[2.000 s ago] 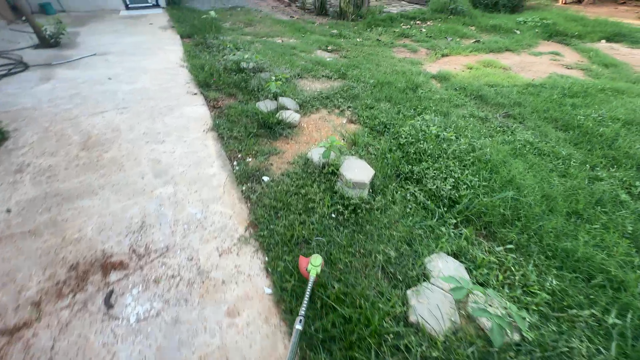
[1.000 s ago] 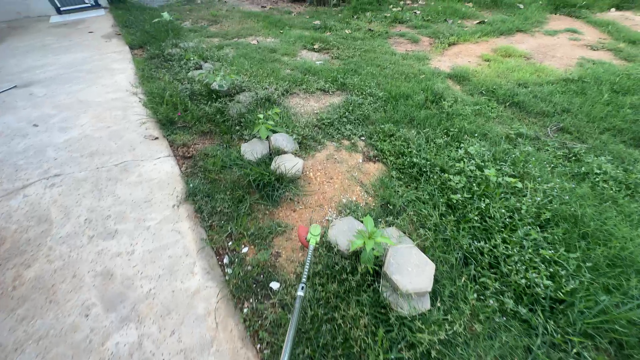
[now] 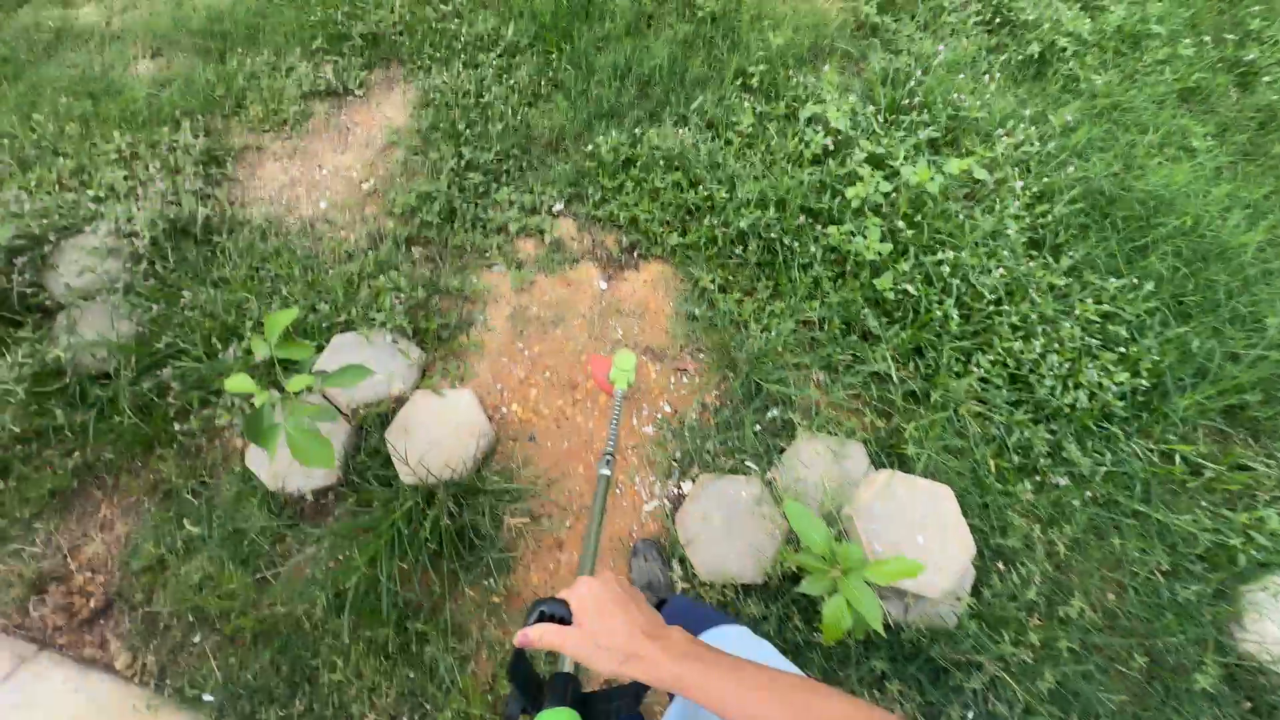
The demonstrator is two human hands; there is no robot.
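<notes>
My right hand (image 3: pixel 605 622) is closed around the black loop handle (image 3: pixel 549 611) of a long-shafted grass trimmer, its thumb pointing left. From there the metal shaft (image 3: pixel 596 520) runs up to a green head (image 3: pixel 623 367) with a red part (image 3: pixel 601 372) at its left side. That head is over a patch of reddish bare soil (image 3: pixel 555 345) strewn with small pale bits. At the bottom edge, a black and green part (image 3: pixel 558 711) of the tool is cut off by the frame. My left hand is not in view.
Hexagonal paving blocks (image 3: pixel 440 436) surround a leafy seedling (image 3: pixel 290 400) on the left. More blocks (image 3: pixel 730 528) ring another seedling (image 3: pixel 848 580) on the right. My shoe (image 3: pixel 651 570) is between these groups. A concrete edge (image 3: pixel 80 690) crosses the lower left corner; grass (image 3: pixel 930 280) borders the soil.
The view has tilted down sharply, and my right hand and shoe have come into sight. The trimmer head, earlier in the grass beside the concrete, is now over the bare soil between the block groups.
</notes>
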